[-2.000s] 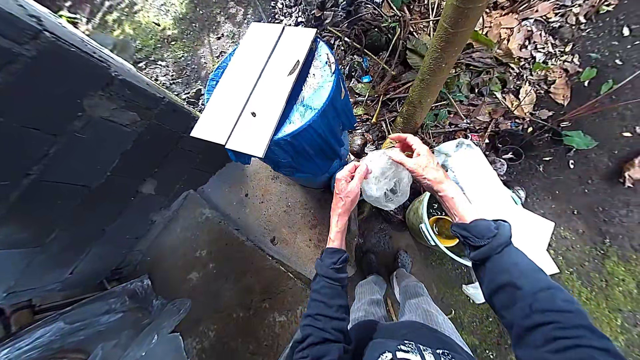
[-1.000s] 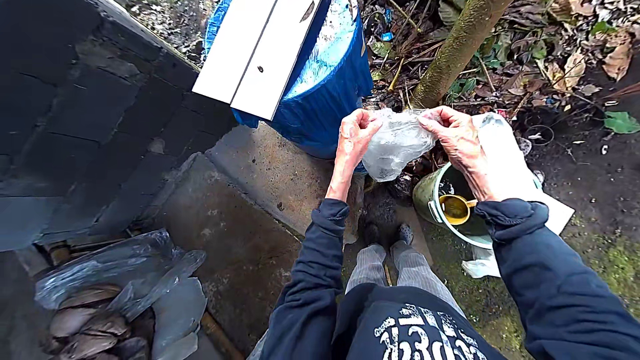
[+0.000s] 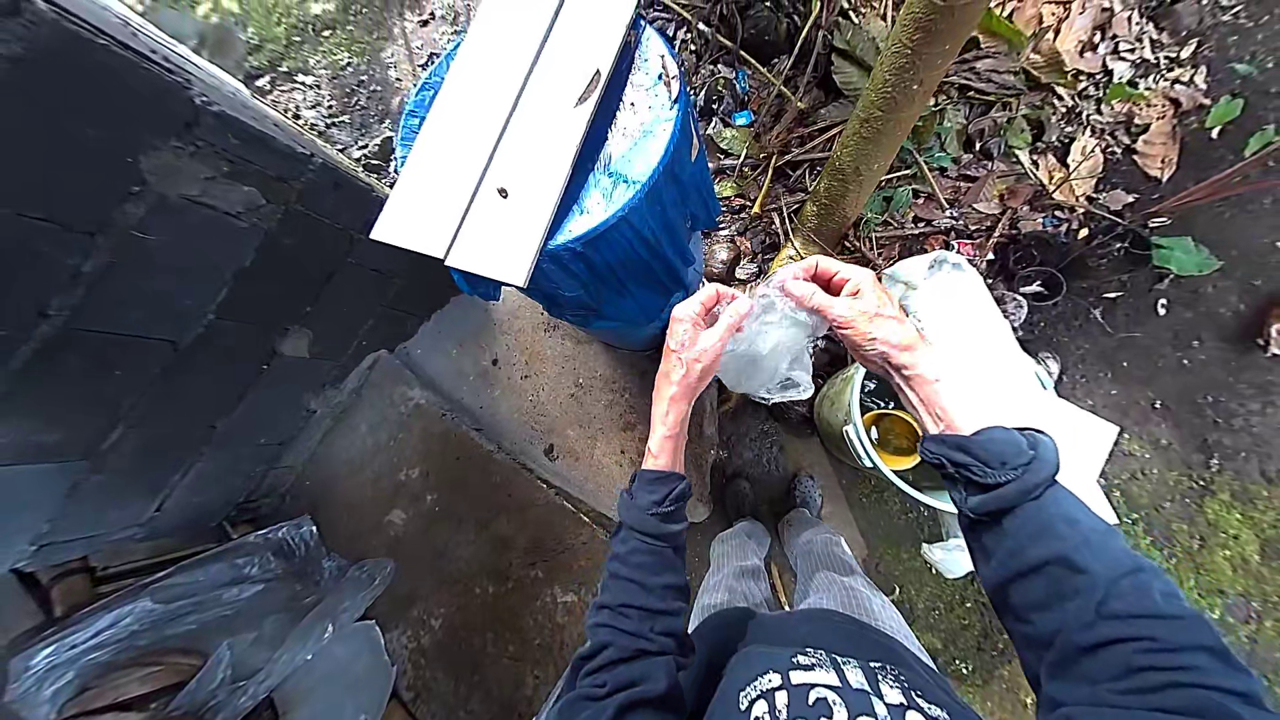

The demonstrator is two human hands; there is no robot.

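Note:
A clear plastic bag hangs, crumpled, between my two hands in front of my body. My left hand pinches its left upper edge between thumb and fingers. On the other side, my right hand grips the upper right edge with bent fingers. Whether anything is inside the bag I cannot tell. Below my right wrist stands a bucket of dark liquid, partly covered by the forearm, with a yellow dipper in it.
White boards lie across a barrel wrapped in blue plastic. A slim tree trunk rises behind my hands. A dark block wall stands left, plastic sheeting lower left. White panels lie beside the bucket, a concrete slab by my feet.
The bag hangs narrower between my hands than a second ago, when it was spread wider, and my hands are closer together. Both hands keep hold of it.

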